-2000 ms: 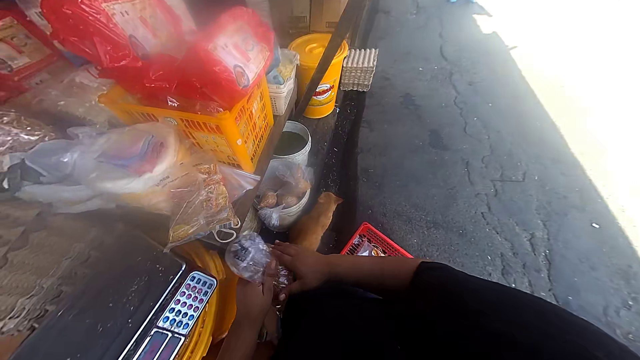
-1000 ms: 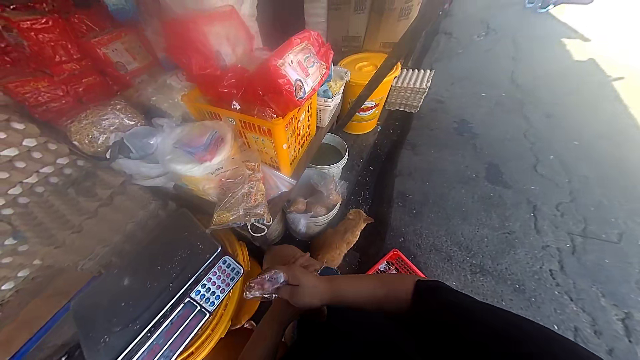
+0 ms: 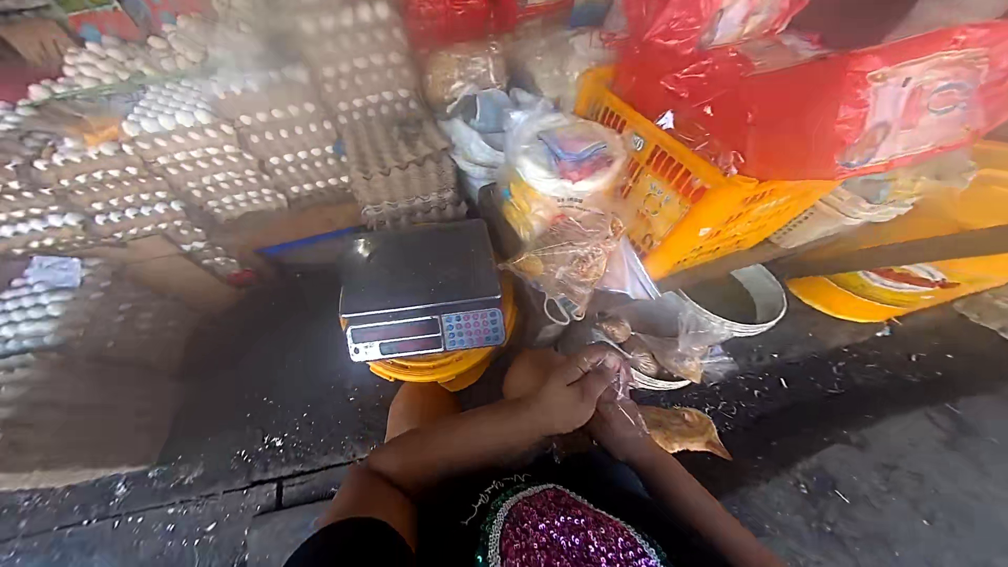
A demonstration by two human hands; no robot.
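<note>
My left hand (image 3: 571,390) and my right hand (image 3: 618,421) meet low in the middle of the head view. Their fingers are closed on a crumpled clear plastic bag (image 3: 626,386), whose contents are mostly hidden. Just beyond them, a plastic bag of brown, round items (image 3: 642,354) lies on a white bucket. An orange cat (image 3: 685,429) is beside my right hand. To the left, a digital scale (image 3: 421,272) rests on a yellow plastic container (image 3: 441,366).
Stacked trays of white eggs (image 3: 260,150) fill the upper left. A yellow plastic crate (image 3: 701,197) with red packages (image 3: 787,110) stands upper right. Near it are a bucket of dark liquid (image 3: 768,295), a yellow tub (image 3: 882,291) and a clear bag of dry goods (image 3: 571,252).
The view has swung far left, bringing in the stacked eggs. One second ago a hand held up a small clear plastic bundle; now both hands are together at the plastic.
</note>
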